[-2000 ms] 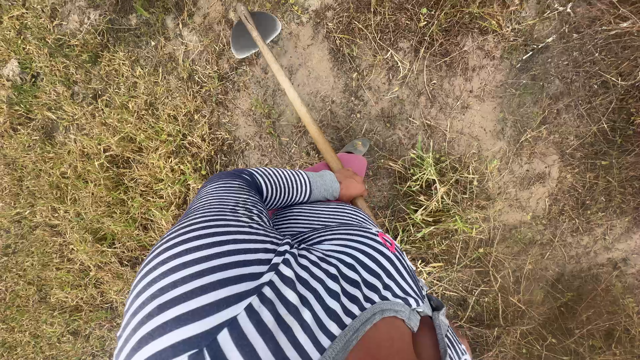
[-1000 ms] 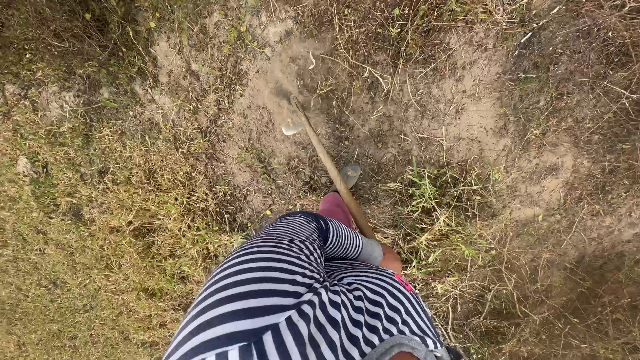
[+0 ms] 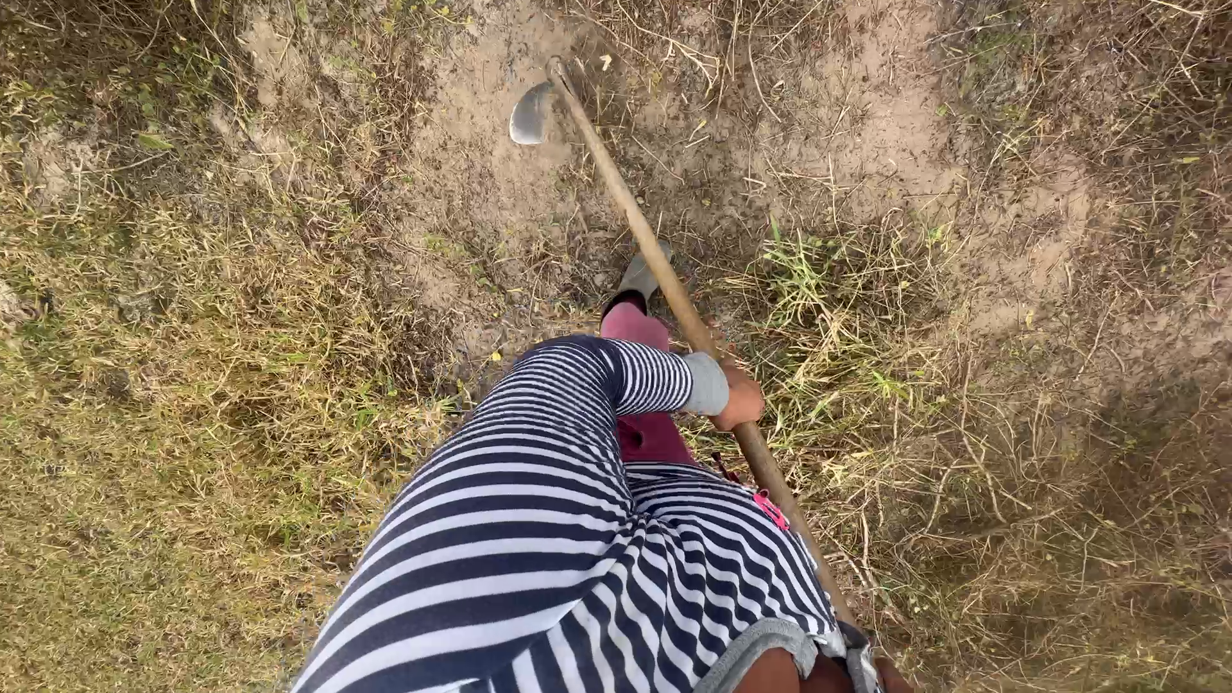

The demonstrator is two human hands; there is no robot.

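Observation:
My left hand (image 3: 739, 399), in a striped sleeve with a grey cuff, is wrapped around the wooden handle (image 3: 630, 212) of a hoe. The handle slants from the top centre down to the lower right, passing beside my body. At its far end the curved metal hoe blade (image 3: 529, 114) shows over bare soil, turned toward the left. Only a bit of skin that looks like my right hand (image 3: 893, 677) shows at the bottom edge, near the rear part of the handle; its fingers and grip are hidden.
One shoe (image 3: 647, 274) and a pink trouser leg (image 3: 635, 327) show beneath the handle. A green grass tuft (image 3: 804, 279) grows right of them. Dry grass (image 3: 241, 404) covers the left side; bare soil (image 3: 885, 115) with dry stems lies at the upper right.
Two seconds ago the blade showed large and broadside; one second ago it was blurred, with dust around it. Now the dust is gone and the blade shows plainly. My left hand has kept hold of the handle.

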